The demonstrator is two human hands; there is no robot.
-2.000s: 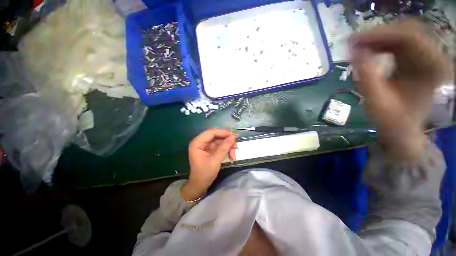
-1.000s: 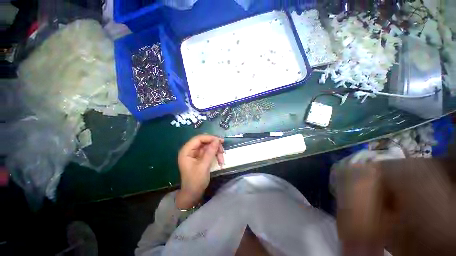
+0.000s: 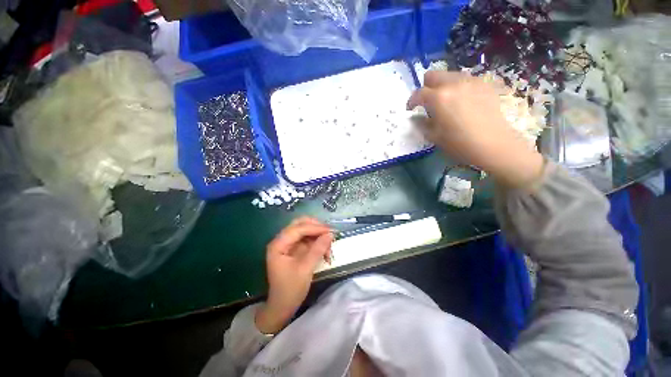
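My right hand (image 3: 467,114) reaches over the right edge of the white parts tray (image 3: 338,125), fingertips together; whether they hold anything cannot be told. My left hand (image 3: 296,258) rests at the left end of the long white strip (image 3: 390,243), thumb and fingers pinched; nothing can be made out between them. A white squarish unit (image 3: 456,190) with a dark wire lies on the green bench below my right wrist. A slim dark tool (image 3: 371,219) with pale ends lies above the strip. Tiny grey parts are scattered in the tray.
A blue bin (image 3: 228,140) of metal pins stands left of the tray. Small white caps (image 3: 278,195) and tiny coils (image 3: 331,195) lie below. Bagged cream pieces (image 3: 96,118) are at left. A dark red wire tangle (image 3: 508,44), white parts (image 3: 524,116) and a clear box (image 3: 581,132) are at right.
My right hand has moved up from the blurred lower right to the tray's right edge. My left hand keeps its pinched pose by the strip. The camera view has shifted, showing more at the top.
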